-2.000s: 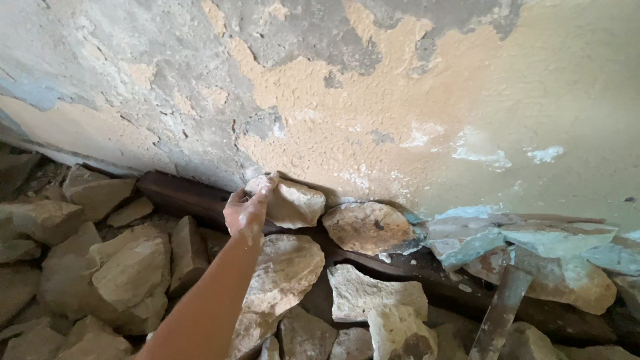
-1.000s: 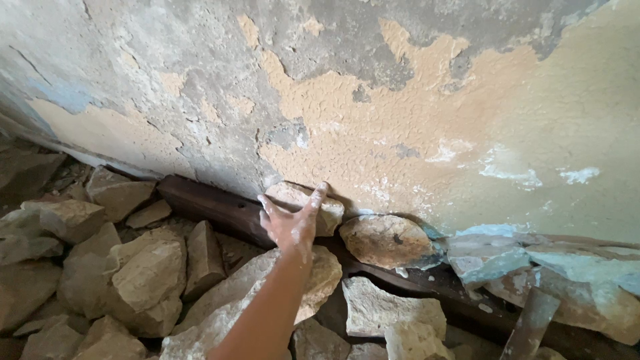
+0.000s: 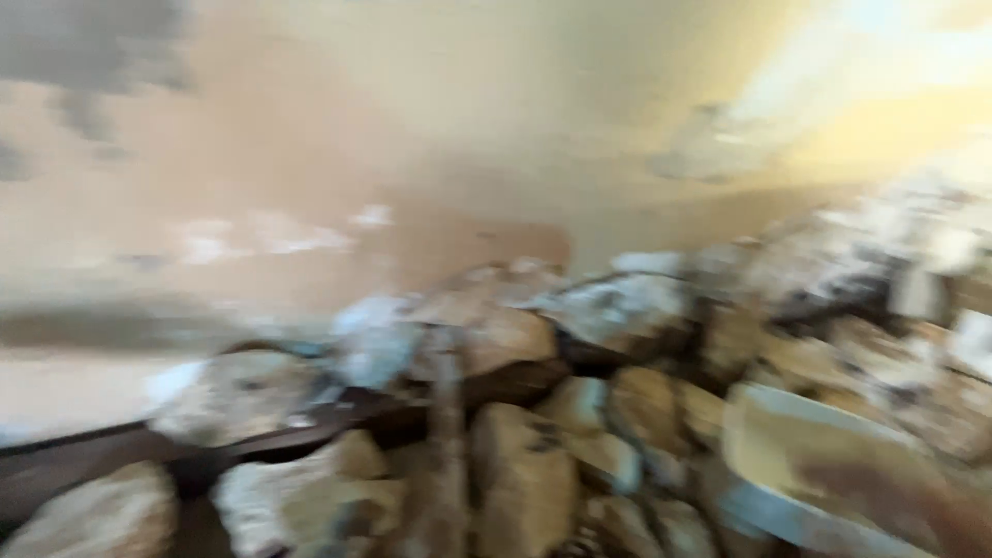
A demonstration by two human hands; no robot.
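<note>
Neither of my hands is in view, and motion blurs the whole picture. A rough stone [image 3: 240,395] lies against the wall on a dark beam [image 3: 77,465], with bluish and tan stones [image 3: 496,341] to its right. A narrow upright bar [image 3: 446,442] stands in front of the beam; its material is too blurred to tell. Below the beam lie a pale stone [image 3: 263,496] and a larger brown stone [image 3: 519,480].
A plastered wall [image 3: 465,132] with worn, peeling paint fills the upper part. Heaped rubble [image 3: 860,248] rises along it at the right. A large pale-edged block or slab [image 3: 837,457] lies at the lower right.
The view has swung far to the right. The hand that touched a pale stone on the beam by the wall is out of view, and so is that stone.
</note>
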